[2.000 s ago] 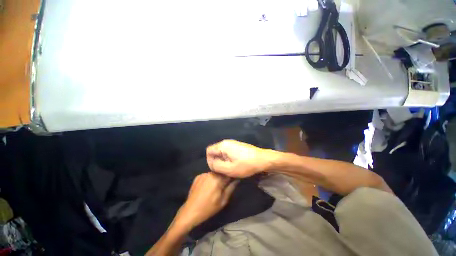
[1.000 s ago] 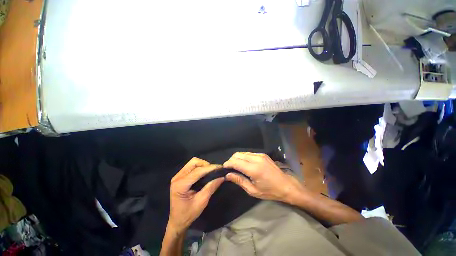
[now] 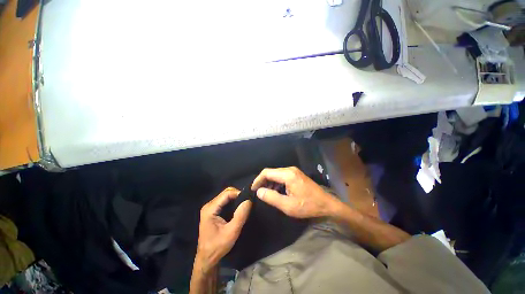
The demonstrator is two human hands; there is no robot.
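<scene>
A black fabric garment piece (image 3: 172, 189) lies over my lap below the table edge. My left hand (image 3: 223, 221) pinches a folded edge (image 3: 245, 197) of it between thumb and fingers. My right hand (image 3: 292, 194) is just to the right, its thumb and forefinger tips close together at the end of the same fold. The cloth between the right fingertips is hard to make out. Both hands are bare and held over the lap, in front of the table.
The white machine table (image 3: 172, 86) is above my hands, with an orange-brown board (image 3: 17, 86) at left. Black-handled shears (image 3: 373, 37), a white paper strip (image 3: 410, 73), a tiny black scrap (image 3: 357, 98) and a small tray (image 3: 494, 77) are at right.
My hands were crossed at the wrists, then both pinched a longer arched fold. Now the fold is short and more upright, with the fingertips nearer together. The view has shifted slightly.
</scene>
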